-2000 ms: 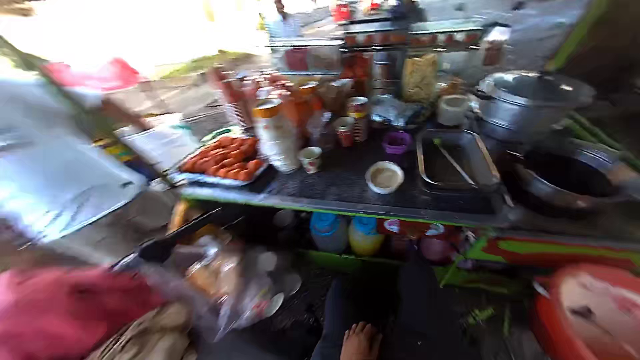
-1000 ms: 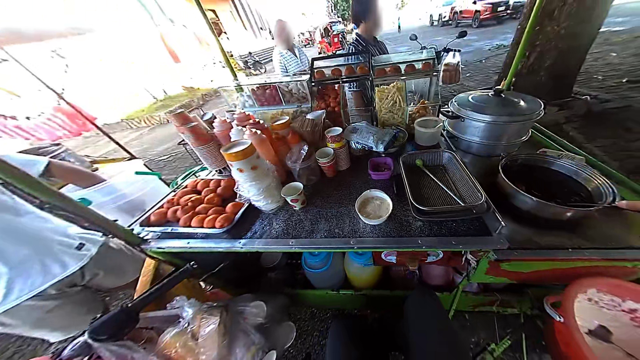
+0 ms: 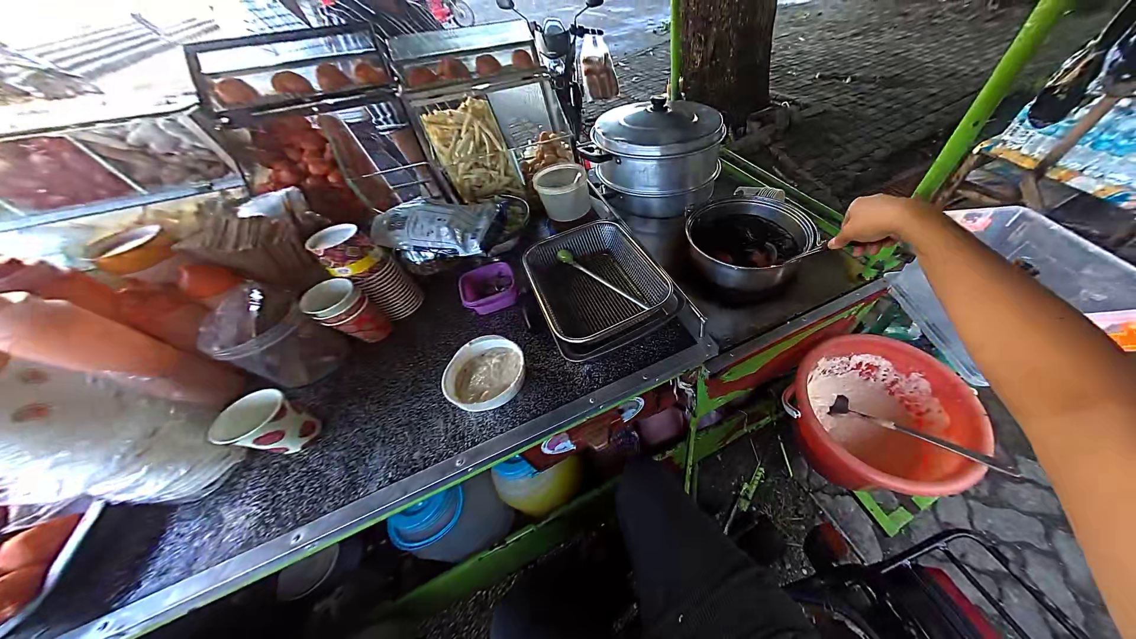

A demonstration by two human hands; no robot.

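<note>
My right hand [image 3: 871, 224] is closed around the handle of a metal strainer ladle [image 3: 803, 255] at the right end of the counter. The ladle reaches into a metal pot of dark oil [image 3: 744, 232], where something reddish-brown shows at the surface. A lidded aluminium steamer pot [image 3: 658, 142] stands behind it. Left of the pot, a wire-mesh basket [image 3: 596, 293] on a tray holds tongs or a stick with a green end [image 3: 608, 281]. In front are a white bowl of pale batter [image 3: 484, 373] and a purple container [image 3: 488, 287]. My left hand is out of view.
Paper cups [image 3: 264, 421] and sauce bottles [image 3: 106, 337] crowd the left. Glass cases [image 3: 293, 84] hold eggs and fries [image 3: 469, 146]. A red bucket of pale mixture [image 3: 895, 417] stands below right, beside a clear plastic bin [image 3: 1047, 266]. A green pole [image 3: 998, 102] rises behind my arm.
The view has swung to the right. My right hand, at the right edge near the pot one second ago, now shows with its whole forearm.
</note>
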